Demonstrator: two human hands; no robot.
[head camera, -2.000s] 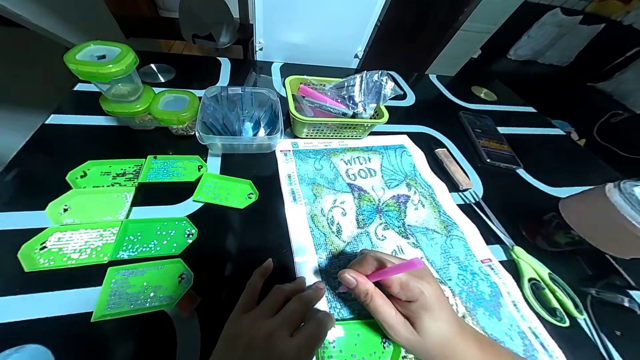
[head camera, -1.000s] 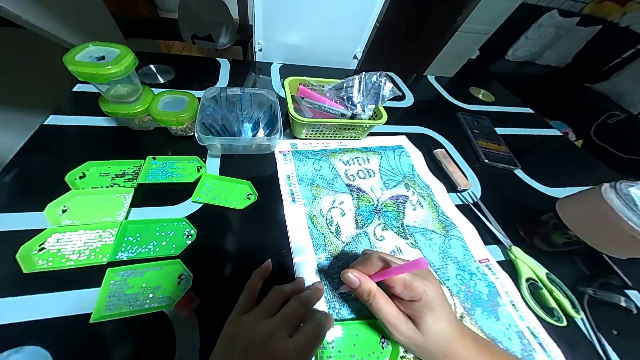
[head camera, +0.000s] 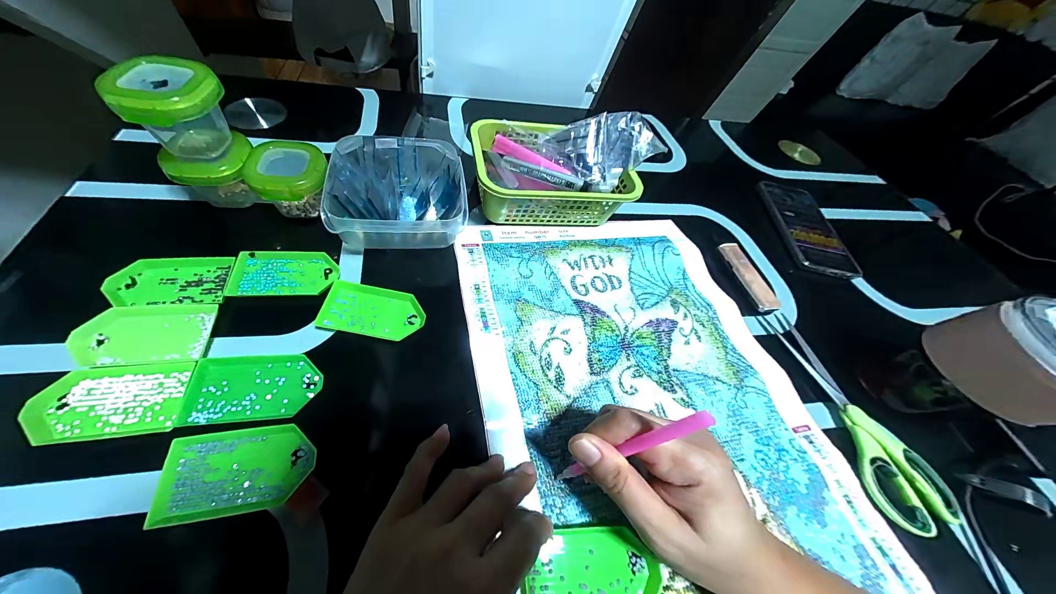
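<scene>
My right hand holds a pink diamond-painting pen, its tip down at the lower left part of a diamond-painting canvas with a butterfly and lettering. My left hand rests palm down with bent fingers at the canvas's left edge, holding nothing that shows. A green bead tray with scattered beads lies on the canvas between the hands, partly hidden by them. Further left, several green bead trays hold small shiny beads.
Lidded green containers, a clear plastic box with packets and a green basket of pens stand behind. Green-handled scissors, a beige block, a phone and a brown-and-white cup-like object are on the right.
</scene>
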